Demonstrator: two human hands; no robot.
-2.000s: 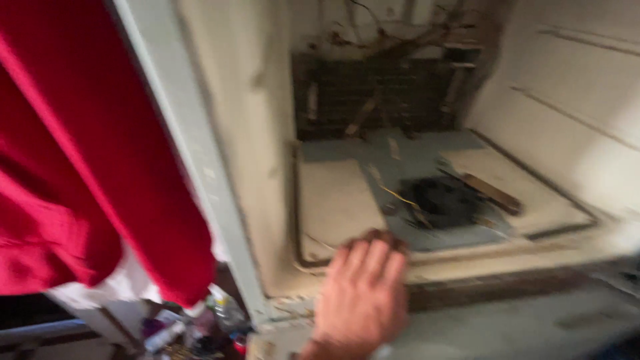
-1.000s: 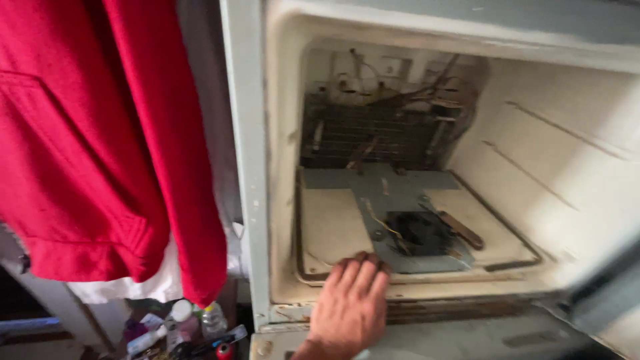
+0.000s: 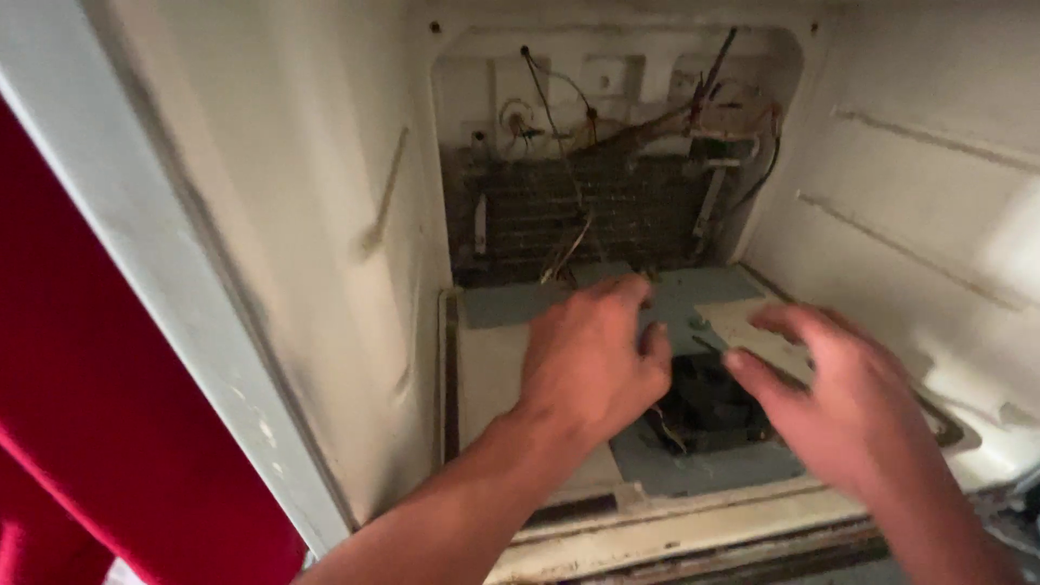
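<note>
My left hand is inside the freezer-like compartment, above the grey and cream floor panel, its fingers curled and pointing toward the back. Nothing shows in its grasp. My right hand hovers to the right with thumb and fingers apart, holding nothing. Between the hands a black fan-like unit lies on the panel, with thin wires beside it. The loose brown-handled tool is mostly hidden by my right hand. Behind my left hand, a finned evaporator coil stands against the back wall, and wire ends hang in front of it.
Loose wires cross the upper back wall. Ridged side walls and a cream front sill bound the cavity. Outside the metal door frame, red cloth hangs at the left.
One hand was at the front sill in the earlier frames; now both hands are over the floor panel inside. The view has moved nearer to the cavity.
</note>
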